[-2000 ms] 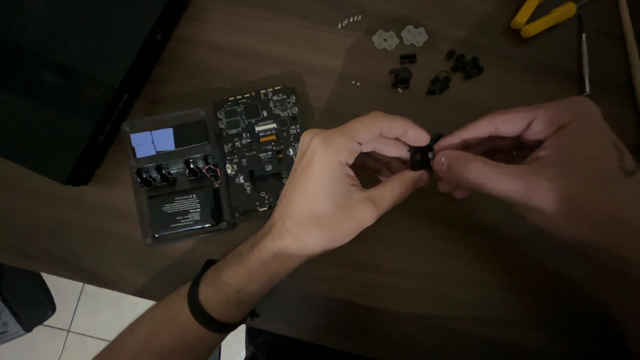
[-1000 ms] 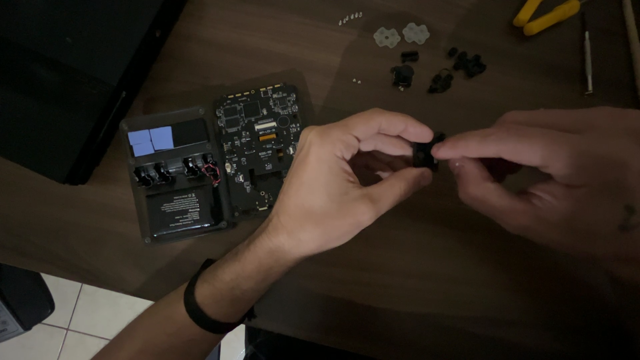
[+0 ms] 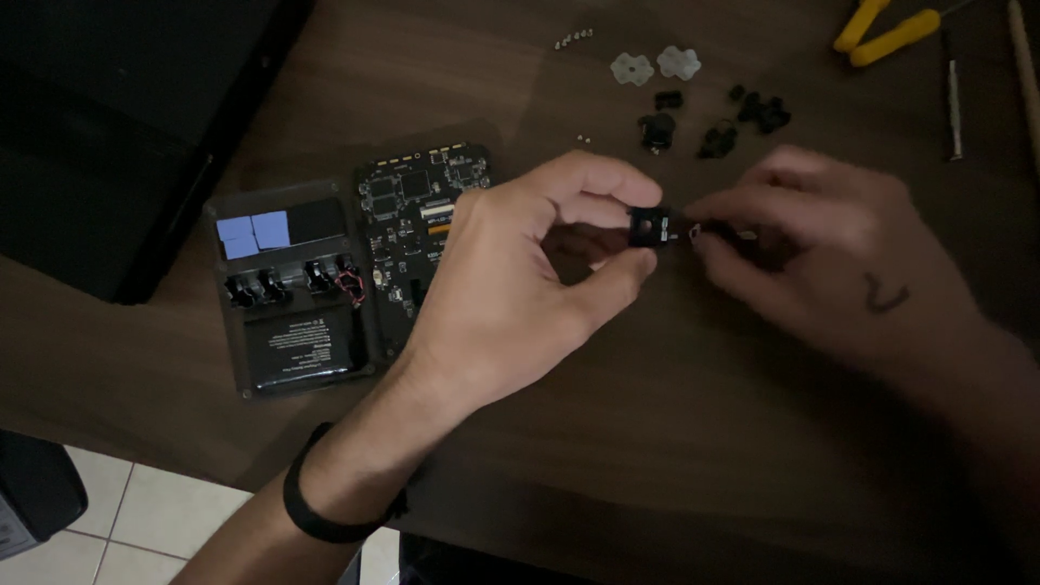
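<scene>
Between the thumb and fingers of my left hand is a small black electronic module with a hole in it. My right hand, blurred, is just right of the module; a small light piece shows at its fingertips, too blurred to name. Partly behind my left hand lies a black circuit board with chips and connectors. Beside it rests a dark open handheld casing with blue pads, black shoulder parts, red wires and a flat black battery pack.
Above my hands lie small screws, two translucent rubber pads and several black button parts. A yellow-handled tool and a thin metal screwdriver lie at upper right. A large black box-like object covers the upper left.
My right hand's fingers have drawn back to the right from the module, which they touched two seconds ago. My left hand keeps about the same place.
</scene>
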